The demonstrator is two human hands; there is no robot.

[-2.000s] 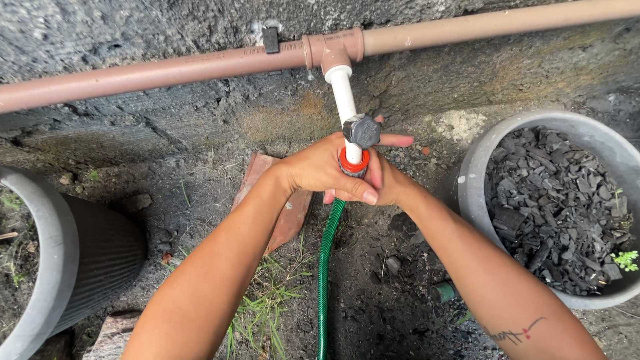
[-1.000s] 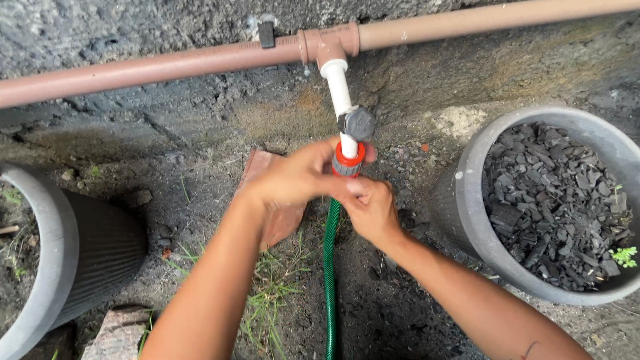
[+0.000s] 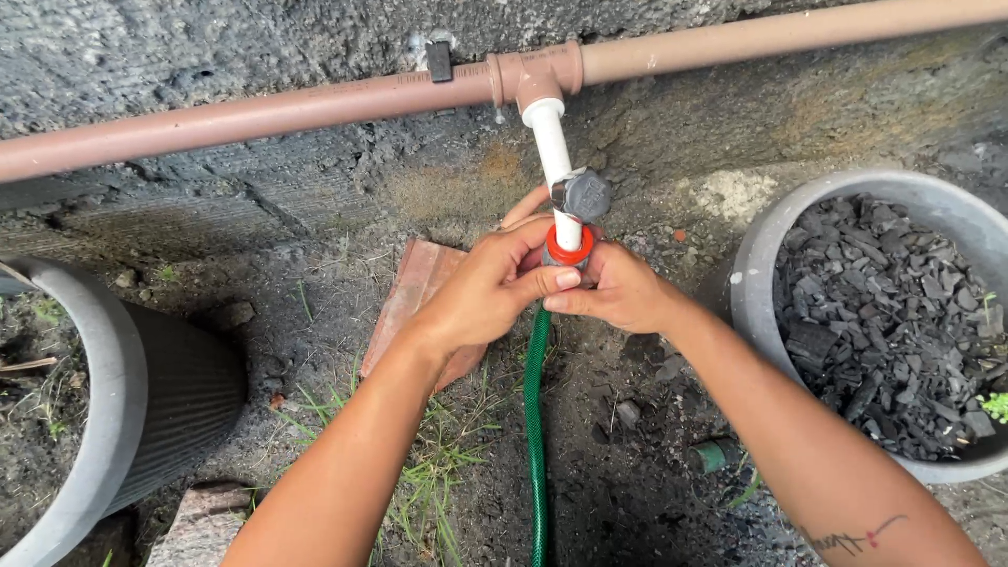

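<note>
A red and grey hose connector (image 3: pixel 568 246) sits around the lower end of a white plastic tap (image 3: pixel 551 142), which hangs from a tee in the brown pipe (image 3: pixel 315 113). My left hand (image 3: pixel 504 276) grips the connector from the left, its thumb across the front. From the right my right hand (image 3: pixel 622 287) holds the same connector, thumb and fingertips just under the left thumb. A green hose (image 3: pixel 535 425) runs down from beneath my hands. The tap's grey knob (image 3: pixel 587 195) is just above them. My fingers hide part of the connector.
A grey pot (image 3: pixel 752 260) of charcoal pieces stands at the right, another ribbed pot (image 3: pixel 122 386) with soil at the left. Behind my left hand a broken clay tile (image 3: pixel 405 291) lies on the ground. The rough wall (image 3: pixel 236 47) rises behind the pipe.
My right hand has shifted up to the right side of the connector from its lower front. My left fingers now reach behind the tap.
</note>
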